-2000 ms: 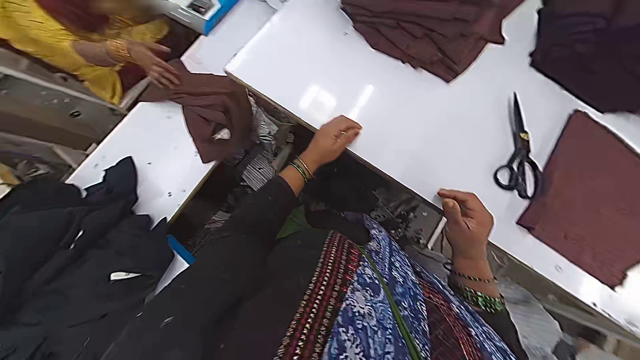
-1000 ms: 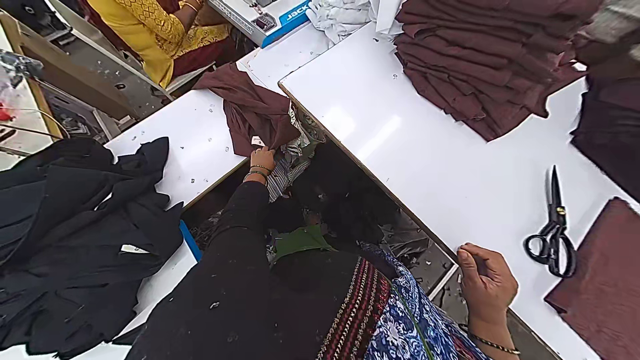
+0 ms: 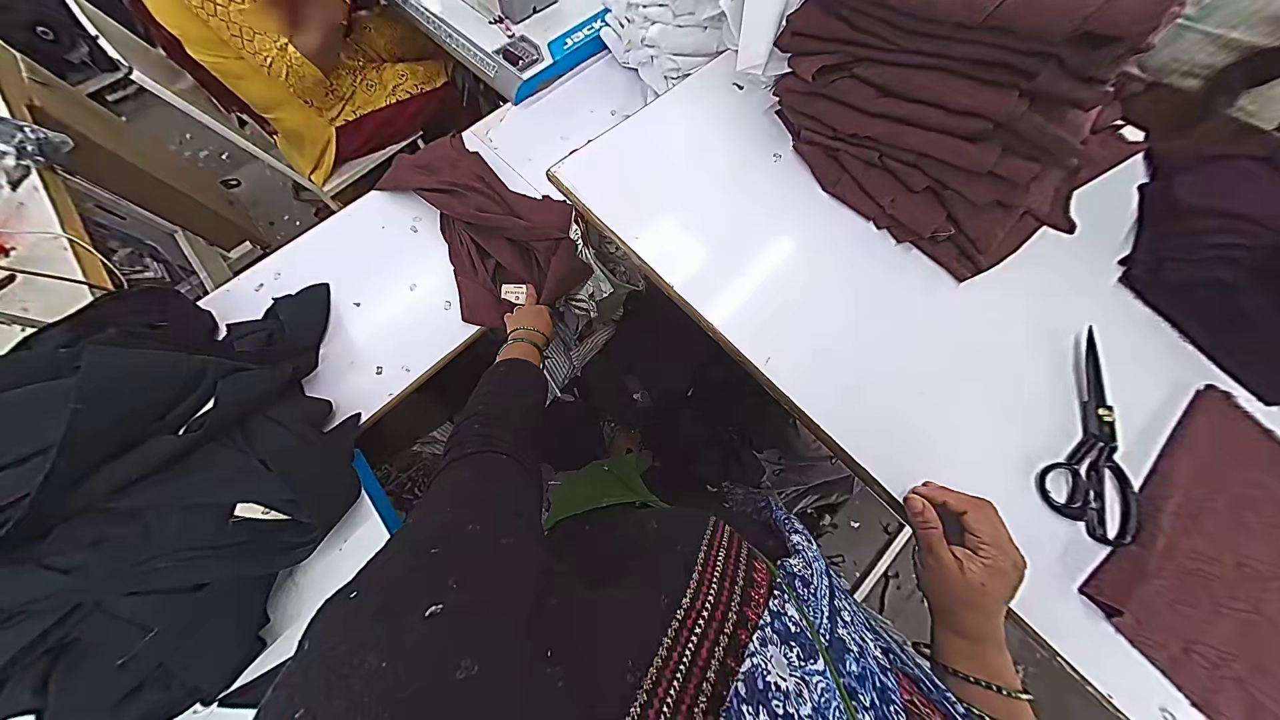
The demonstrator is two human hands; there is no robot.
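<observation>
My left hand (image 3: 528, 328) reaches out to a maroon cloth garment (image 3: 500, 235) on the corner of the left white table, its fingers at the garment's lower edge beside a small white label (image 3: 514, 293). The fingertips are partly hidden, so how firmly they hold is hard to see. At the edge of the right white table rests my right hand (image 3: 968, 558), fingers curled, with nothing visible in it. To its right lie black-handled fabric scissors (image 3: 1095, 470), blades pointing away, next to a flat maroon cloth piece (image 3: 1200, 560).
A tall stack of maroon cloth (image 3: 960, 120) covers the back of the right table (image 3: 850, 330). Black garments (image 3: 150, 480) are heaped at left. A gap separates the tables. Behind are a Jack sewing machine (image 3: 540, 60), white cloth (image 3: 670, 40) and a person in yellow (image 3: 320, 100).
My left hand has gone from the right table's edge to the maroon garment on the left. The other person's hand, on that garment two seconds ago, has drawn away from it. The view has shifted.
</observation>
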